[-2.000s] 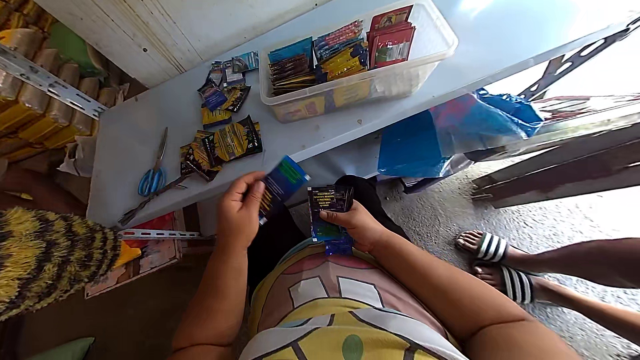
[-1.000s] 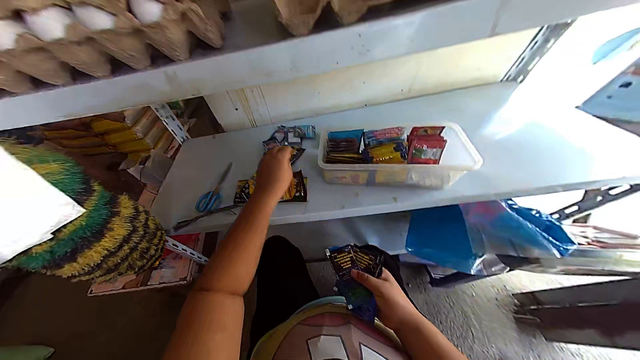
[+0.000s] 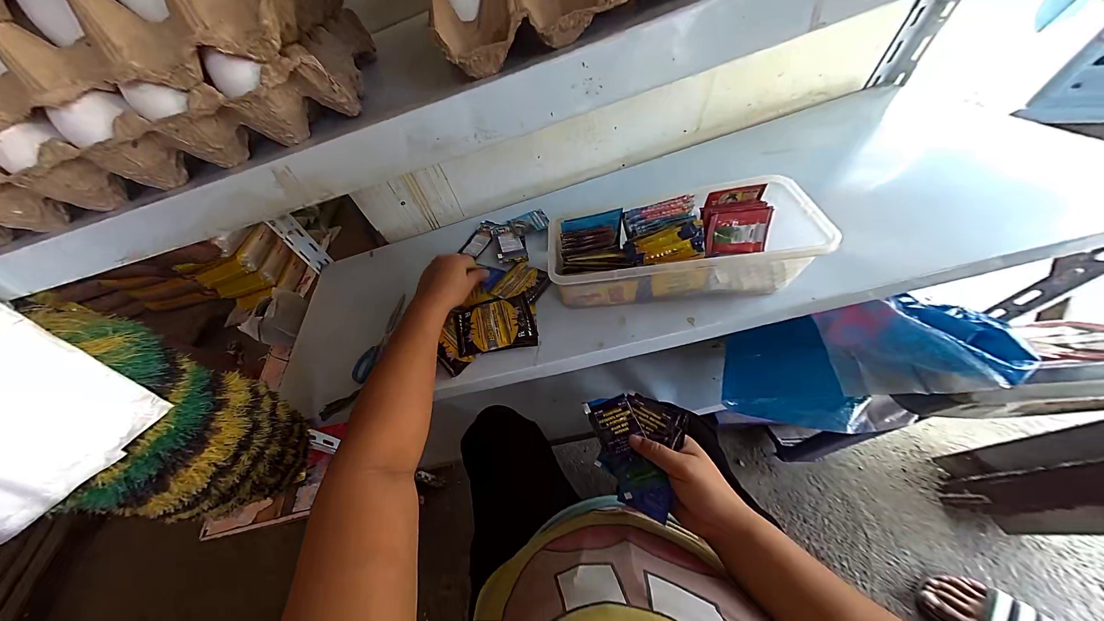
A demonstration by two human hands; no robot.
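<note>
My left hand (image 3: pixel 452 280) reaches over the shelf with its fingertips at a blue packet (image 3: pixel 493 278) in the pile; whether it grips the packet is hidden. Beside it lie black and yellow sachets (image 3: pixel 497 326) and, farther back, several small grey-blue sachets (image 3: pixel 509 243). Near my lap, my right hand (image 3: pixel 690 479) holds a fan of dark blue sachets (image 3: pixel 634 440), its thumb on top. A clear plastic container (image 3: pixel 798 250) right of the pile holds upright sachets, among them red sachets (image 3: pixel 739 231). Blue-handled scissors (image 3: pixel 366 364) are partly behind my left forearm.
Egg trays (image 3: pixel 250 121) stand on the upper shelf (image 3: pixel 552 108) above the metal shelf surface (image 3: pixel 897 185). A blue plastic bag (image 3: pixel 776 366) hangs below its front edge at right. Bristly yellow, green and black brushes (image 3: pixel 233 431) are at left. A person's sandalled foot (image 3: pixel 953 597) shows at lower right.
My left hand has gone from the blue sachets near my lap to the pile on the shelf. My right hand still holds its sachets. The view has shifted, bringing the egg trays in.
</note>
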